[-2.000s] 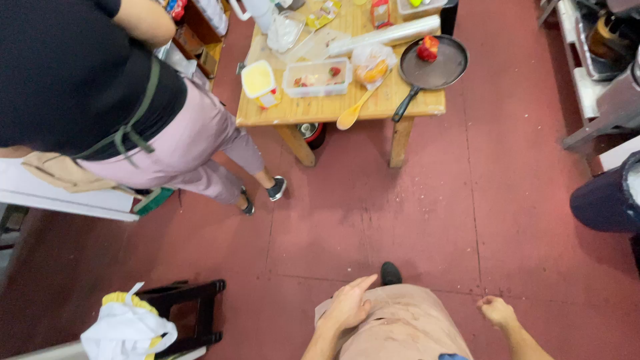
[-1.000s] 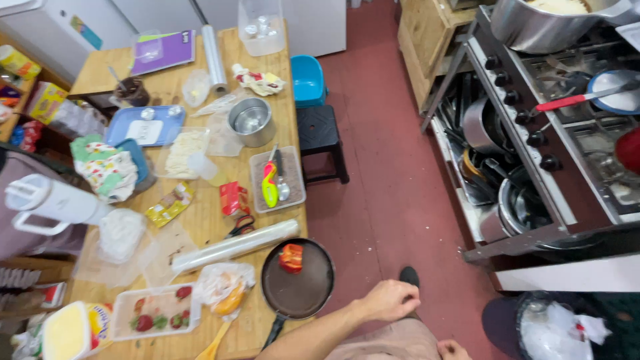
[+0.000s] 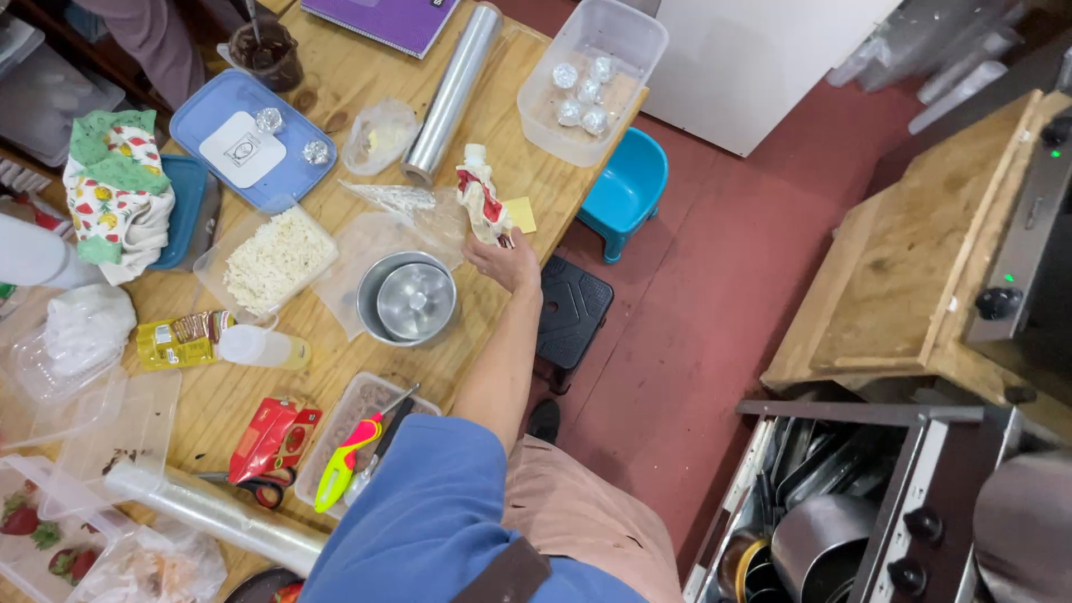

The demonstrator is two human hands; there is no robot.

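Note:
My left hand [image 3: 505, 259] reaches over the wooden table and touches the lower end of a crumpled white and red squeeze pouch [image 3: 483, 197] with a white cap; whether the fingers grip it is unclear. A yellow paper square [image 3: 520, 215] lies beside the pouch. Left of the hand stand round metal pans [image 3: 407, 298], one inside the other. A foil roll [image 3: 452, 92] lies above, and a clear plastic tub [image 3: 593, 79] holds several foil-wrapped balls. White shreds fill a clear container [image 3: 266, 261]. My right hand is out of view.
A blue plastic stool [image 3: 624, 194] and a black step stool [image 3: 572, 311] stand at the table's right edge. A wooden cabinet [image 3: 892, 251] and a metal stove with pots [image 3: 829, 544] are at the right. Scissors [image 3: 266, 488] lie near a red packet [image 3: 272, 440].
The view has swung closer over the table. My left hand has moved from above the floor beside the table to the squeeze pouch. My right hand, seen earlier, has left view.

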